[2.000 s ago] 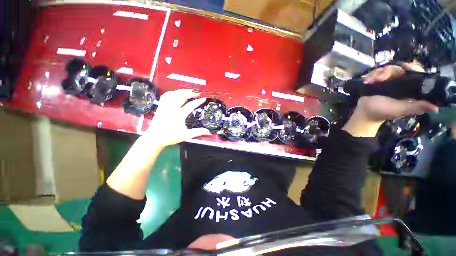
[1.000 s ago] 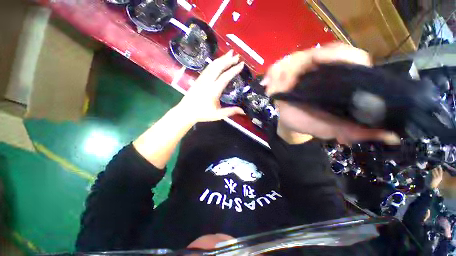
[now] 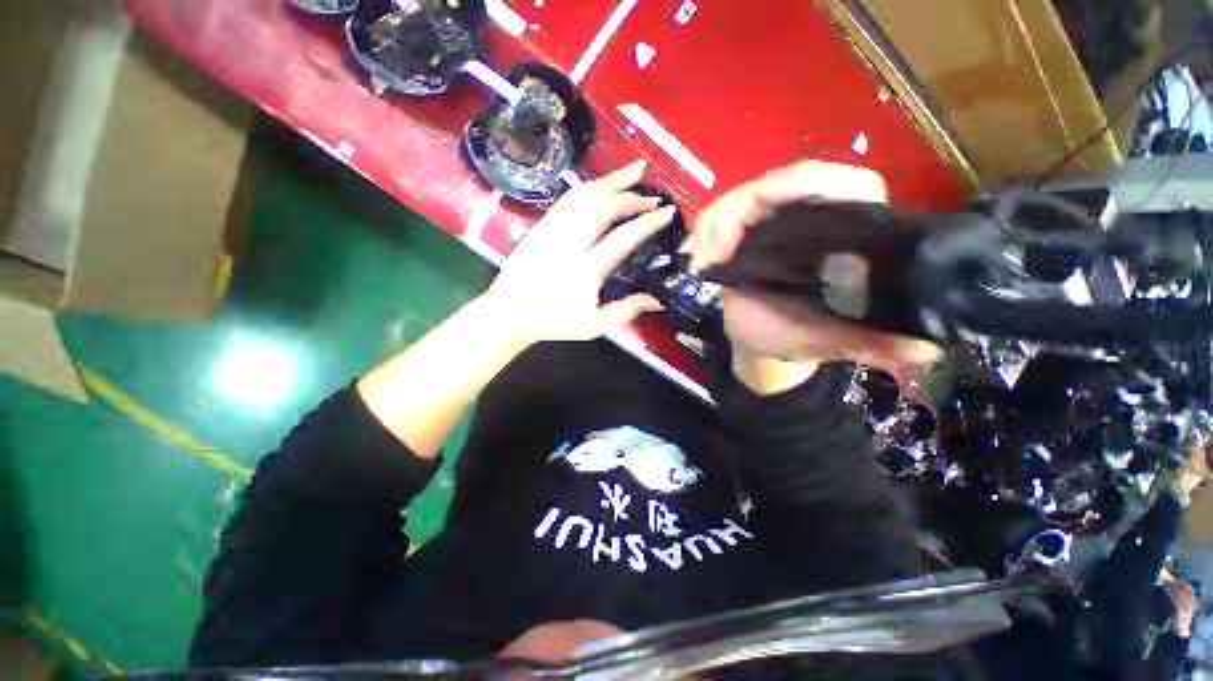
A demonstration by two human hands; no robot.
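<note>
A round housing assembly (image 3: 655,261) lies at the front edge of the red work mat (image 3: 758,80), partly hidden by my hands. My left hand (image 3: 565,260) is on its left side, fingers spread around it. My right hand (image 3: 785,273) grips the black electric screwdriver (image 3: 838,273), which lies nearly level with its tip end toward the housing. The tip and any screw are too hidden to tell. Two more housings (image 3: 528,131) stand farther left on the mat.
Loose housings (image 3: 1051,452) lie in a tangled heap at the right. A brown carton (image 3: 1011,80) is beyond the mat at the top right. Brown cardboard (image 3: 146,186) stands at the left over the green floor (image 3: 306,306).
The view has turned and moved closer. My right hand brought the screwdriver from the metal box on the right to the housing beside my left hand.
</note>
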